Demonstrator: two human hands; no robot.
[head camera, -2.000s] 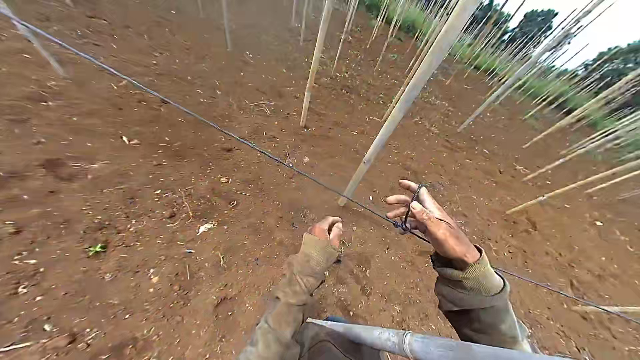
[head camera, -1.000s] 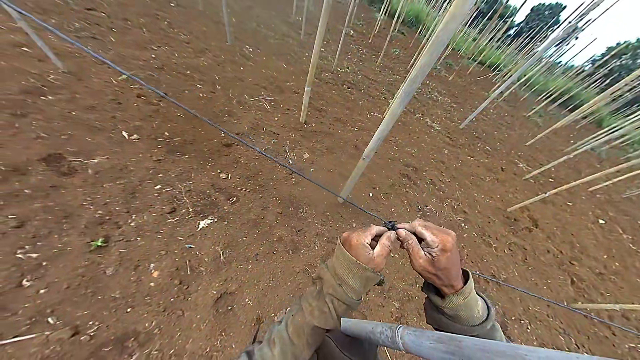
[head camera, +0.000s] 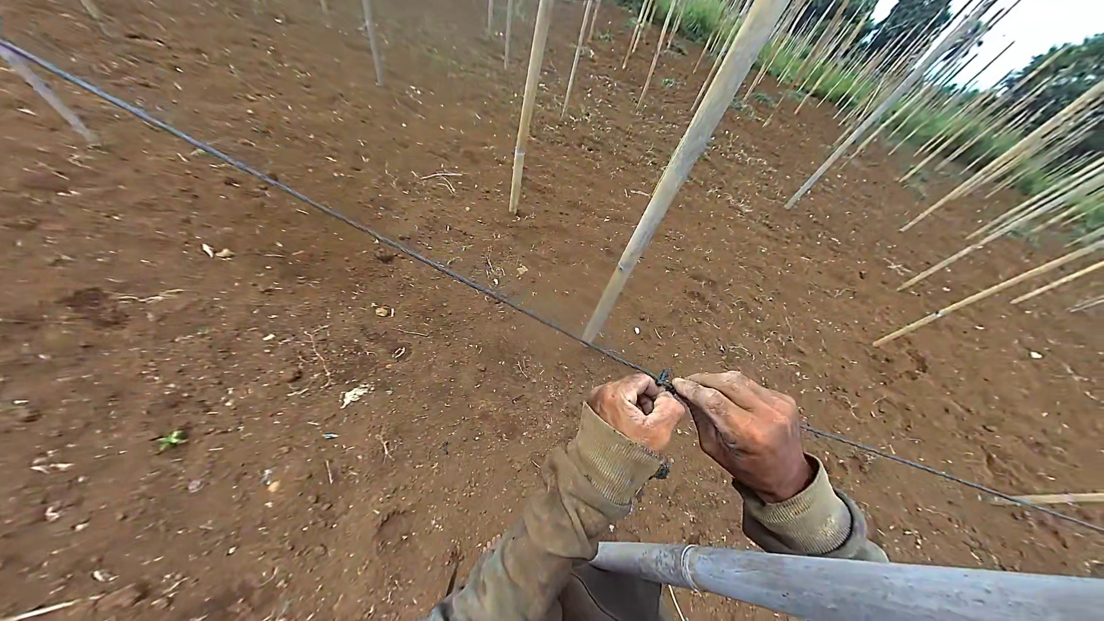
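Note:
A taut dark cord (head camera: 379, 239) runs from the upper left down to the right edge. My left hand (head camera: 636, 412) pinches a small dark knot (head camera: 663, 379) on this cord between thumb and finger. Right beside it, my right hand (head camera: 749, 429) holds the knot's other side with its fingertips. Below my right hand lies a thick grey bamboo pole (head camera: 828, 580), close to my body and passing by both sleeves. A little dark cord shows under my left wrist.
A leaning bamboo stake (head camera: 668, 185) stands in the brown soil just beyond the cord. Another thinner stake (head camera: 528, 112) is behind it. Many slanted stakes fill the upper right, before green grass (head camera: 944, 116). A small green seedling (head camera: 172, 440) grows at lower left.
Two seconds ago my right hand was spread with a loop of cord at its fingers, apart from my left hand. Both hands have since come together at the knot.

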